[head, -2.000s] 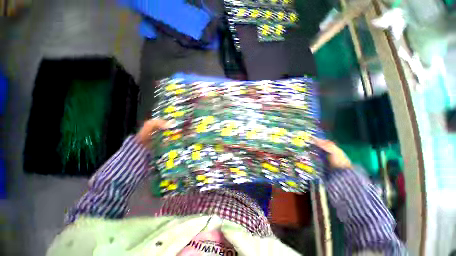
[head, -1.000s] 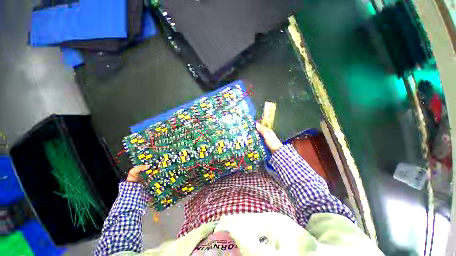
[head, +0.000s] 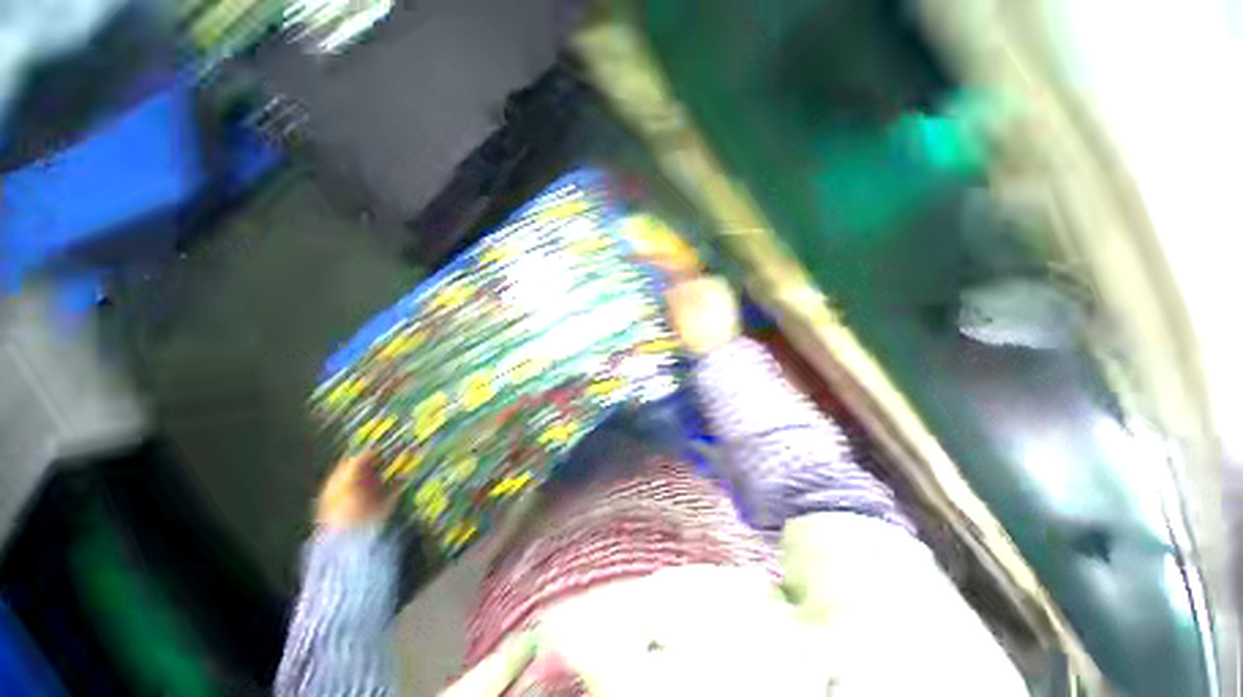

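The picture is blurred by motion. A stack of circuit board panels (head: 477, 368), green with yellow and white parts, lies tilted in front of my body on a blue foam sheet (head: 436, 279), whose edge shows along the far side. My left hand (head: 350, 493) grips the near left side of the stack. My right hand (head: 702, 311) is at its right side, with the fingers at the edge. The fingertips of both hands are blurred or hidden by the boards.
A black bin (head: 68, 504) with green strips stands at the lower left. Blue foam sheets (head: 102, 177) lie at the upper left. A dark flat sheet (head: 409, 95) lies beyond the stack. A pale rail (head: 818, 327) and green belt (head: 818, 82) run on the right, with a whitish container (head: 1022, 311).
The view has turned and blurred again. The stack is tilted more steeply, its right end higher and closer to the rail. The bin has slid toward the lower left of the picture. Both hands stay at the stack.
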